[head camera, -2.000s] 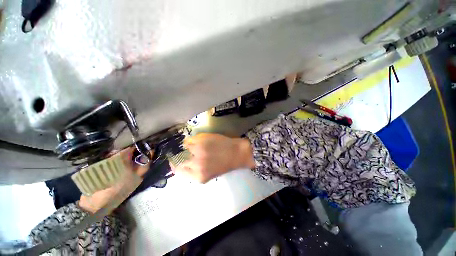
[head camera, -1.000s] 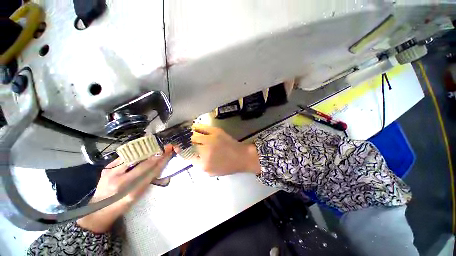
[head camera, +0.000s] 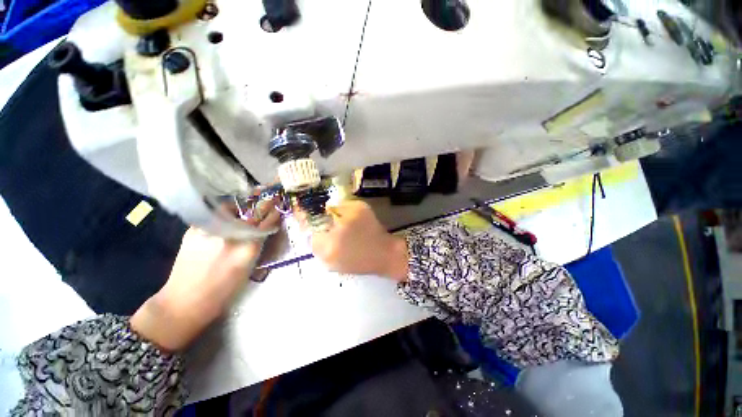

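Note:
Black cloth (head camera: 69, 191) lies at the left, partly behind the sewing machine head (head camera: 244, 73), with a small cream tag (head camera: 139, 213) on it. My left hand (head camera: 203, 273) reaches under the head, its fingertips by the needle area and partly covered by the curved guard. My right hand (head camera: 354, 240) is bent on the right side of the needle area, just below the bright lamp spot. The ribbed cream tension knob (head camera: 298, 173) stands above, between the hands. The needle, the presser foot and whatever the fingertips touch are hidden or blurred.
Black label stacks (head camera: 411, 177) stand between beige dividers under the machine arm. Red-and-black snips (head camera: 514, 227) lie right of them, near a yellow measuring strip (head camera: 561, 200). A blue bin (head camera: 598, 293) is below the table at the right. A dark line crosses the white table near my hands.
The view has shifted, so the machine head sits further right and more black cloth and the cream tag show at left. My left hand now reaches further under the head; my right hand stays near the needle.

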